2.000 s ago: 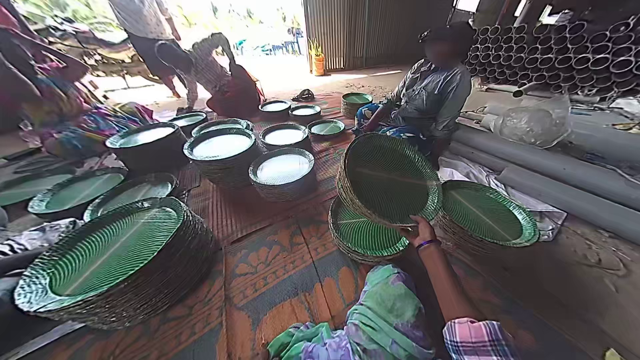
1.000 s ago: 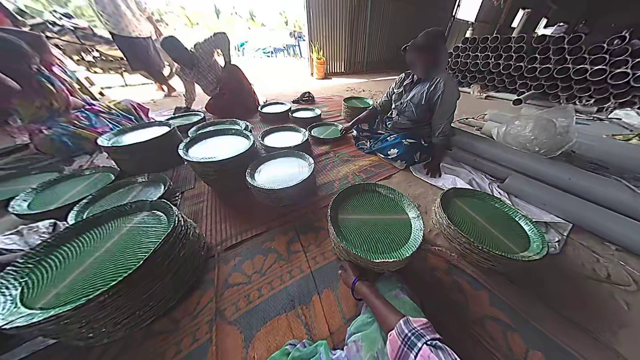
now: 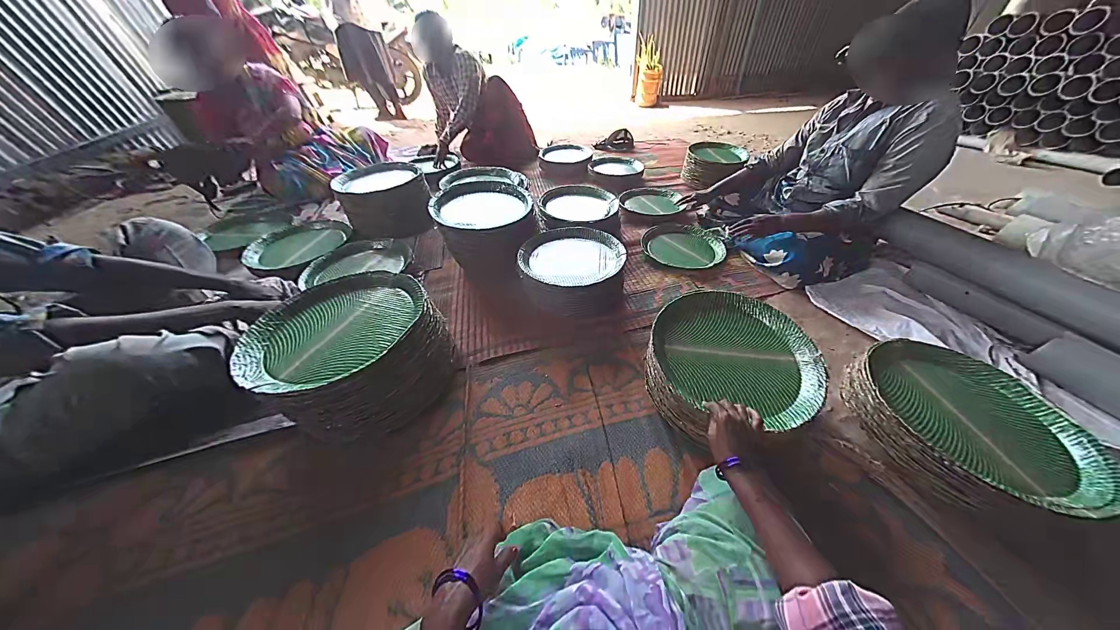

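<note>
My right hand, with a purple bangle at its wrist, rests on the near rim of a stack of round green leaf-patterned plates; whether its fingers grip the rim cannot be told. To the right of it stands another stack of green plates, slightly tilted. My left hand is low in the view beside the green and purple cloth on my lap, fingers partly hidden, with no plate in it. A tall stack of green plates stands at left, near a co-worker's hands.
Several plate stacks stand on the patterned mat farther ahead. Co-workers sit at the left, back and right. Large grey pipes lie at the right; smaller pipes are piled behind. A potted plant stands by the corrugated wall.
Two seconds ago my right hand held a plate tilted up over the middle stack; now the hand is at that stack's rim. My left hand has come into view. A plate now lies near the right-hand co-worker.
</note>
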